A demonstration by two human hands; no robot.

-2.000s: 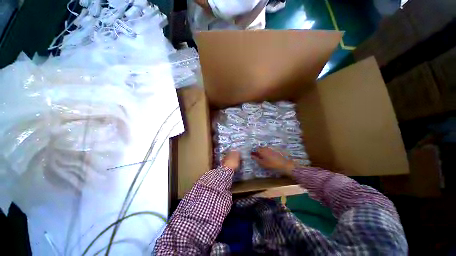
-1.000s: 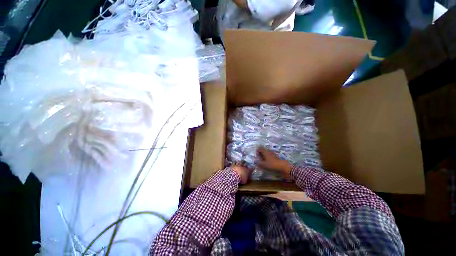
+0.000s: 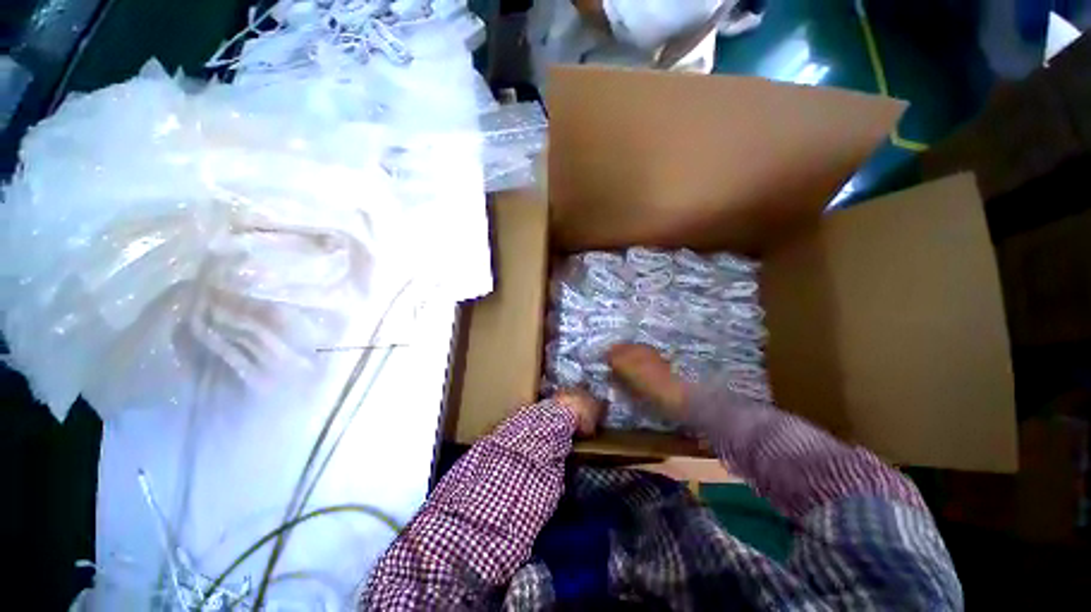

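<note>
An open brown carton (image 3: 879,323) holds a layer of bagged white units (image 3: 670,299) in tight rows. My left hand (image 3: 583,410) is in the carton's near left corner, on the bagged units; its fingers are mostly hidden. My right hand (image 3: 646,373) rests on the bagged units just right of it, its fingers pointing left and blurred. Whether either hand grips a bag cannot be told.
On the left, a white sheet (image 3: 275,478) bears a fanned pile of poly bags (image 3: 132,251). White corded units (image 3: 359,36) lie heaped behind it. A clear textured bag (image 3: 512,144) lies beside the carton. Thin cords cross the near left. A person's hand (image 3: 592,12) shows at the top.
The view has shifted, so the carton sits further right than in the oldest frame. My left hand has moved into the near left corner. My right hand has shifted slightly over the bagged units.
</note>
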